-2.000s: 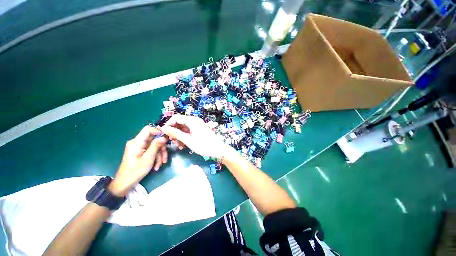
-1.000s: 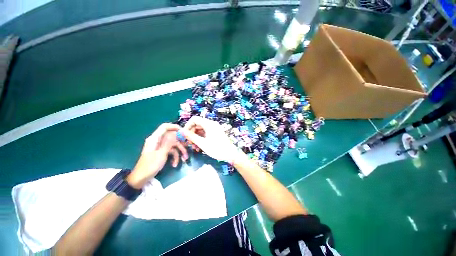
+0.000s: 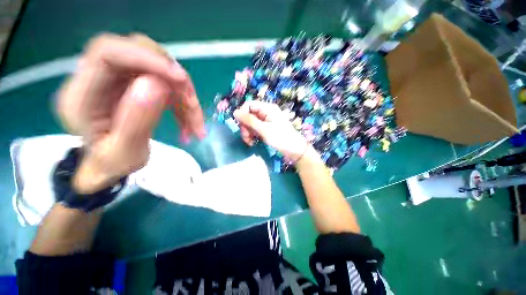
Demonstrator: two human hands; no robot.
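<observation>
A heap of small binder clips (image 3: 323, 86) in pink, blue, yellow and black lies on the green bench top. My left hand (image 3: 124, 98) is raised close to the camera, blurred, with a dark watch on the wrist. Its fingers are curled, and whether it holds anything cannot be told. My right hand (image 3: 268, 128) is at the near left edge of the heap, fingers bent together, with a small light-blue clip (image 3: 232, 124) at its fingertips. Whether the fingers grip this clip is unclear from the blur.
A white cloth (image 3: 230, 187) lies flat near the bench's front edge, partly behind my left hand. An open brown carton (image 3: 427, 86) stands right of the heap. A pale strip (image 3: 216, 49) runs along the far side. A white-footed stand (image 3: 441, 187) is at the right.
My left hand has moved away from my right hand, up and left towards the camera. My right hand stays beside the heap. The view has shifted, so the carton and heap appear further right.
</observation>
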